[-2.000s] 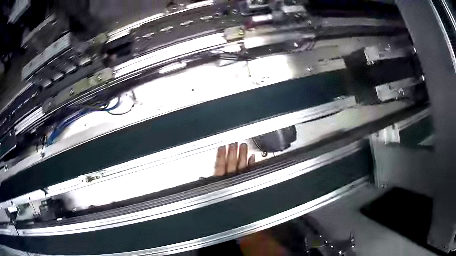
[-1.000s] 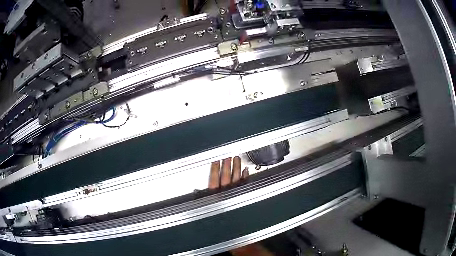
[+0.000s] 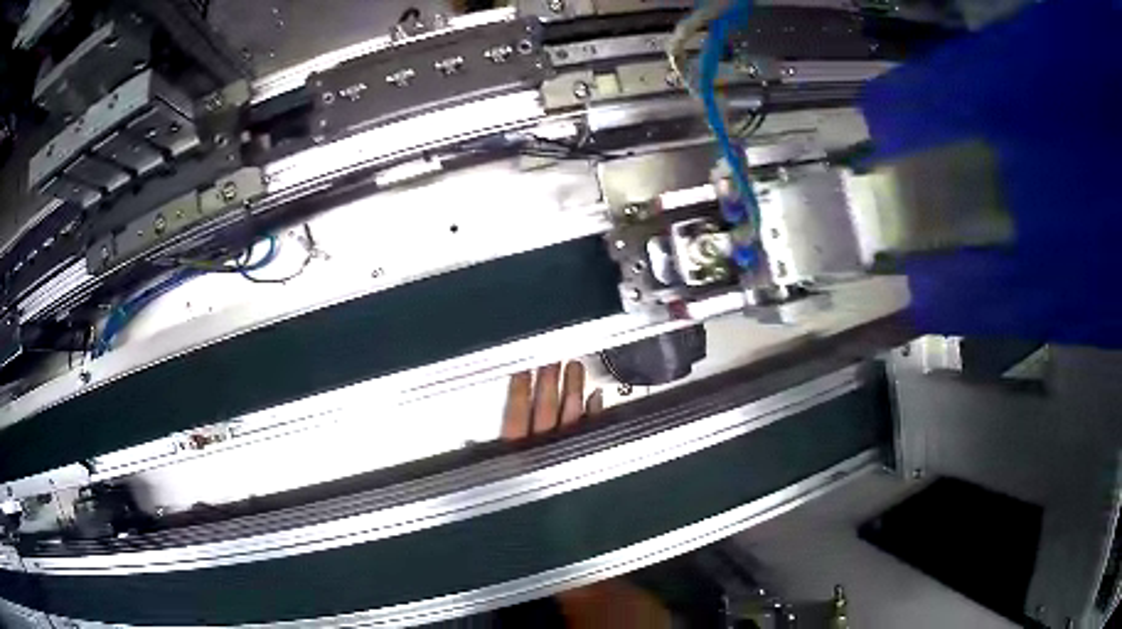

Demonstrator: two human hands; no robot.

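Several bare fingers of one hand, which looks like my right hand [image 3: 545, 401], show in the gap between two conveyors, left of a black rounded housing [image 3: 661, 355]. The fingers point up the picture and lie close together over the bright base plate [image 3: 332, 430]. The front conveyor belt [image 3: 492, 541] hides the palm. A blurred skin-toned patch shows below the front rail. Whether the hand grips anything is hidden. My left hand cannot be made out.
A metal unit [image 3: 812, 227] with a blue tube stands over the right end of the rear belt [image 3: 369, 326]. A large blurred blue shape [image 3: 1058, 172] adjoins it at right. A linear track [image 3: 425, 80] runs behind. A grey frame and dark opening [image 3: 966, 541] are lower right.
The metal unit with the blue tube and the blue shape have come into view at right, over the rear belt. The fingers stay in the gap, with little change beside the housing.
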